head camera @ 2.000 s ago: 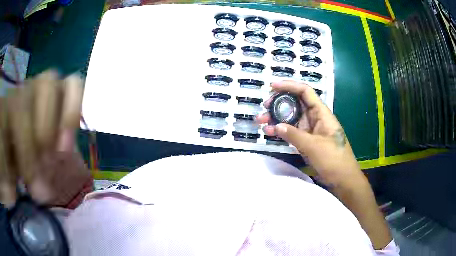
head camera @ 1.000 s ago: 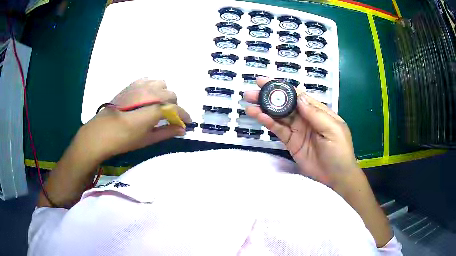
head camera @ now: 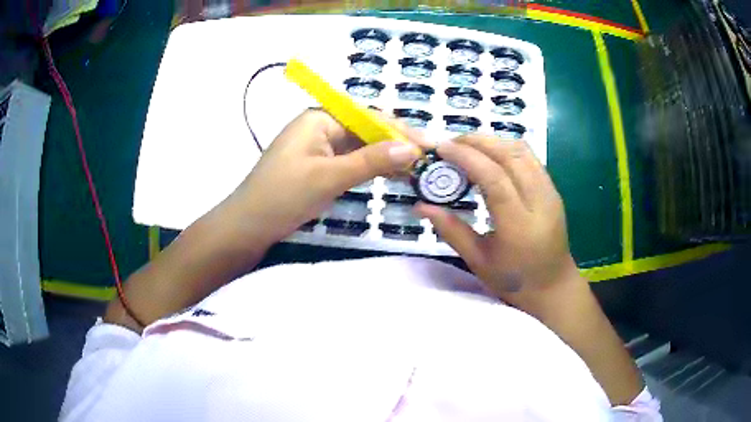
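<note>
My left hand (head camera: 329,152) holds a flat yellow probe (head camera: 350,111) between thumb and fingers. Its lower right end touches or nearly touches the edge of a round black part (head camera: 442,180). My right hand (head camera: 502,194) grips that part by its rim, with the silver-white ringed face up. Both hands are over the white tray (head camera: 198,107). Black parts (head camera: 414,91) stand on edge in rows in the tray's right half. My hands and the probe hide some of them. A thin dark wire loops from the left hand over the tray.
A red wire (head camera: 86,185) runs down to my left forearm. A pale slotted block (head camera: 20,210) stands at the far left. A tall stack of thin glossy layers (head camera: 692,132) is at the right. Yellow tape lines (head camera: 619,148) mark the green mat.
My left hand has swung in from the left and moved right and up with the yellow probe, to the part. The part in my right hand has shifted slightly left and down, its face changed.
</note>
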